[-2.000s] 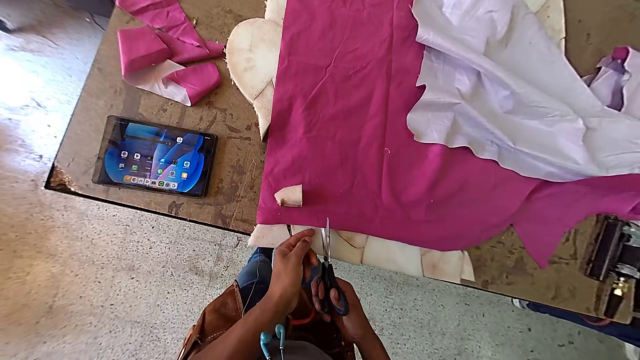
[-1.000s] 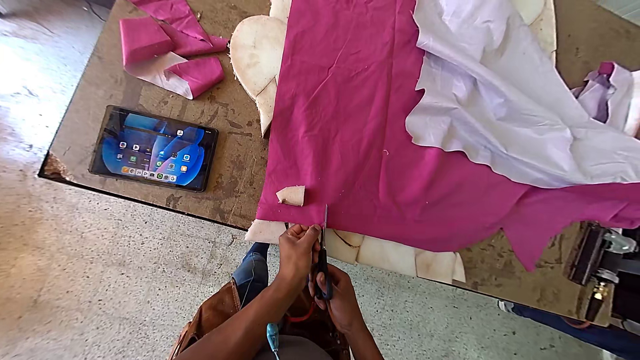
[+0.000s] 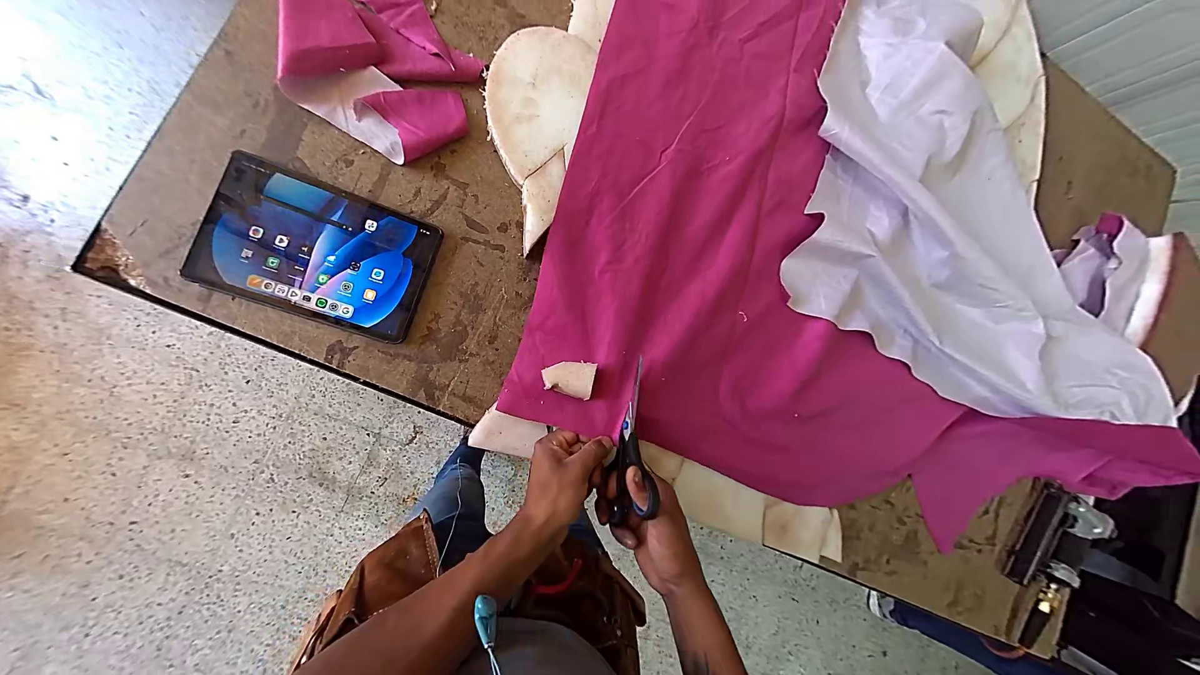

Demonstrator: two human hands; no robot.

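A magenta sheet of material [image 3: 694,244], perhaps leather, lies over pale padded pieces [image 3: 750,499] at the near edge of the table. My left hand [image 3: 562,478] pinches the sheet's near edge between thumb and fingers. Close beside it on the right, my right hand [image 3: 652,525] holds black-handled scissors [image 3: 630,441] by the finger loops, their blades pointing away from me over the magenta material. A small cream scrap [image 3: 571,380] rests on the sheet, left of the blades. The sheet's white underside [image 3: 919,216] shows where it is folded over at the right.
On the brown tabletop [image 3: 469,309], a tablet [image 3: 314,246] lies at the left, below magenta scraps [image 3: 375,84]. A rounded cream pad [image 3: 539,98] borders the sheet. At the lower right are a clamp-like metal device [image 3: 1050,553] and part of another person's leg [image 3: 947,637].
Both hands have stayed by the sheet's near edge. The scissors, visibly spread two seconds ago, now have their blades nearly together.
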